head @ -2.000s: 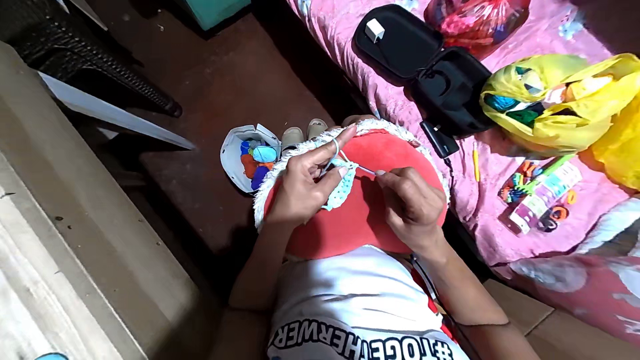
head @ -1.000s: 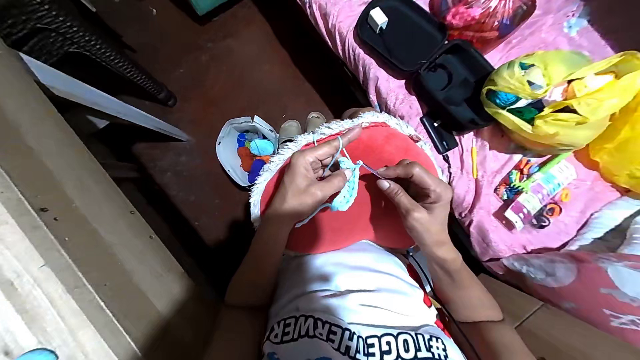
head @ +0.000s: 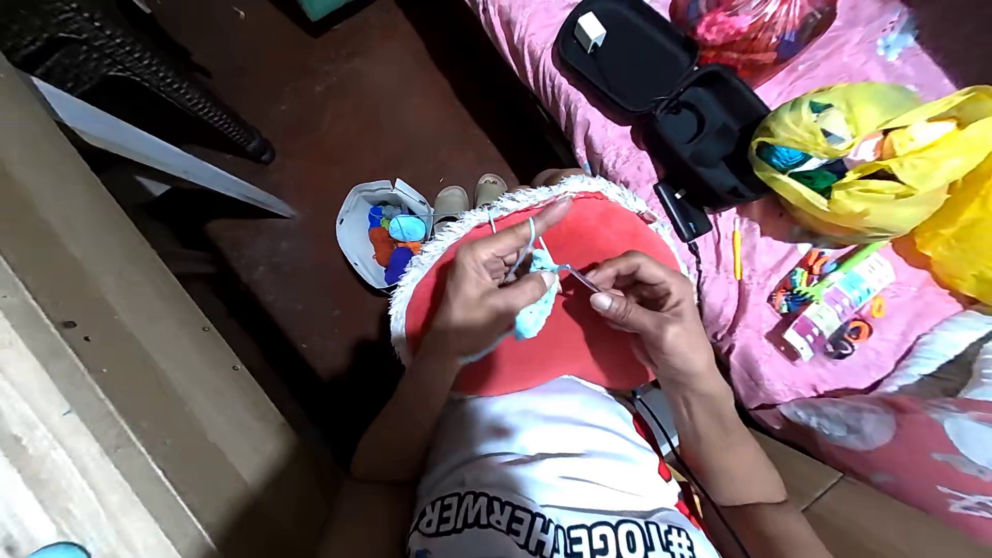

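My left hand pinches a small light-blue crochet piece between thumb and fingers, its index finger stretched out with yarn looped around it. In my right hand is a slim crochet hook, its tip at the upper edge of the piece with yarn on it. Both hands are above a red cushion with a fluffy white trim on my lap. Beyond my left hand, a white container on the floor holds balls of yarn, one of them light blue.
On the pink bedcover at right lie an open black case, a black device with a cable, a yellow plastic bag of yarn, a yellow pen-like tool and hair ties. A wooden surface borders the left side; slippers are past the cushion.
The crochet piece hung lower and flatter from my left fingers two seconds ago; its angle has shifted. My right hand, still with the hook, has moved slightly.
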